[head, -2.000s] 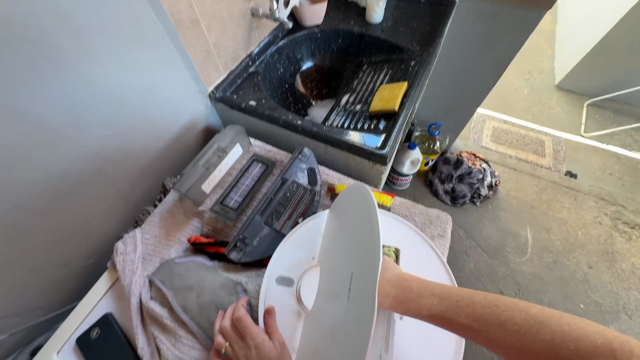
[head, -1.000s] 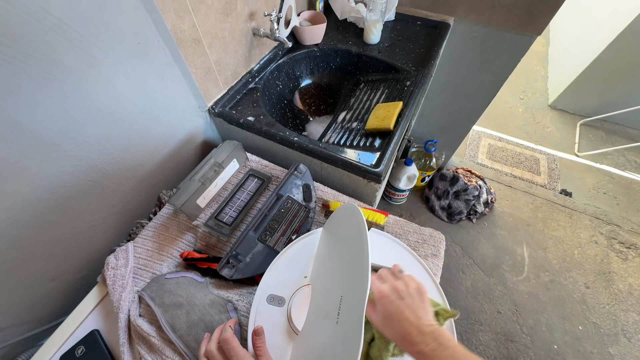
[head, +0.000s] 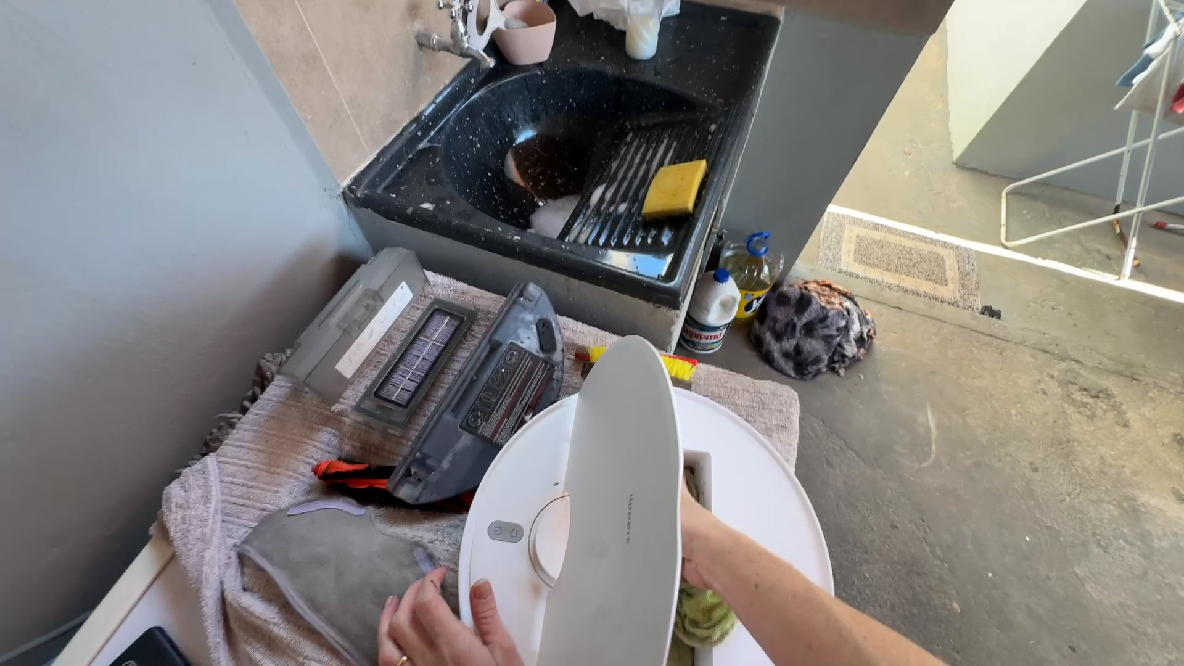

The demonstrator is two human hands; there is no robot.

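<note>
A white round robot vacuum cleaner (head: 768, 462) lies on a towel, its hinged lid (head: 620, 499) standing upright. My right hand (head: 696, 546) reaches behind the lid into the open compartment, its fingers mostly hidden; a green cloth (head: 703, 615) shows just below it, and whether the fingers grip it is not visible. My left hand (head: 449, 624) rests at the vacuum's left edge, thumb on the rim, fingers beside a grey mop pad (head: 324, 573). Farther up the towel lie a grey dustbin box (head: 356, 324), a pleated filter (head: 421, 356) and a dark grey water tank (head: 490, 398).
A black speckled sink (head: 555, 139) with a yellow sponge (head: 674, 190) stands beyond the towel (head: 758, 407). A yellow-bristled brush (head: 680, 368) lies behind the lid. Bottles (head: 710, 313) and a bundled patterned cloth (head: 812, 328) are on the floor. A phone (head: 153, 647) is at lower left.
My right hand, seen above the green cloth a second ago, is now lower behind the lid and partly hidden. My left hand stays at the vacuum's left edge.
</note>
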